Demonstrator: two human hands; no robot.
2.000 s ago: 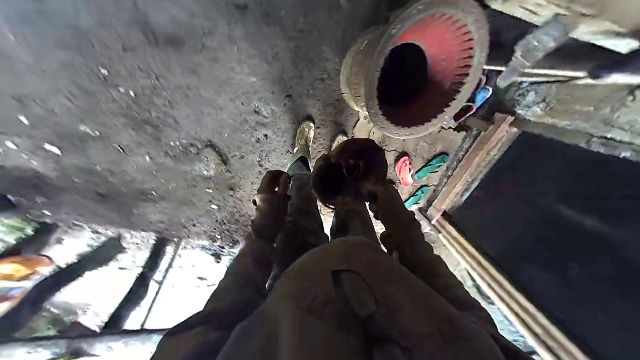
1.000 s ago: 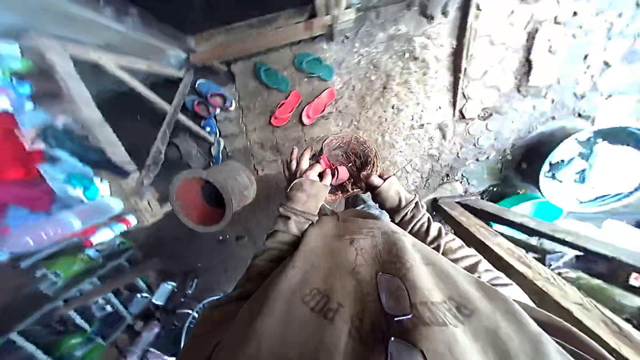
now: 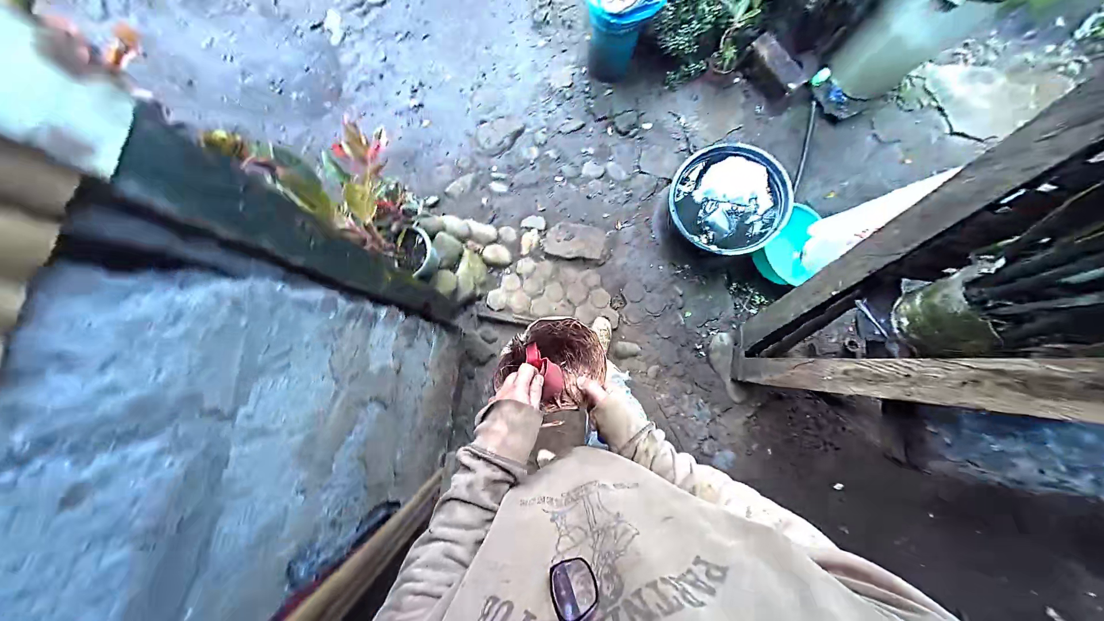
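Note:
A round, basket-like mass of brown fibres (image 3: 573,341) is held in front of my body, hollow side up. My left hand (image 3: 520,386) grips a small red cup-like object (image 3: 550,379) at the left part of the hollow. At the lower right rim, my right hand (image 3: 592,392) holds the fibre basket; part of this hand is hidden by its sleeve and the fibres. Just below the basket, a brown surface (image 3: 565,429) shows between my sleeves.
A pale wall (image 3: 216,405) runs along the left, with a potted plant (image 3: 414,250) at its end. Ahead lie round paving stones (image 3: 552,289). To the right stand a dark tub of water (image 3: 731,198), a turquoise basin (image 3: 787,246) and a wooden frame (image 3: 914,379). A blue bin (image 3: 614,43) stands farther off.
The view has turned strongly, from the sandals and the red-lined cylinder to the stone paving and the tub. Both hands stay at the fibre basket, with the red object still in my left hand.

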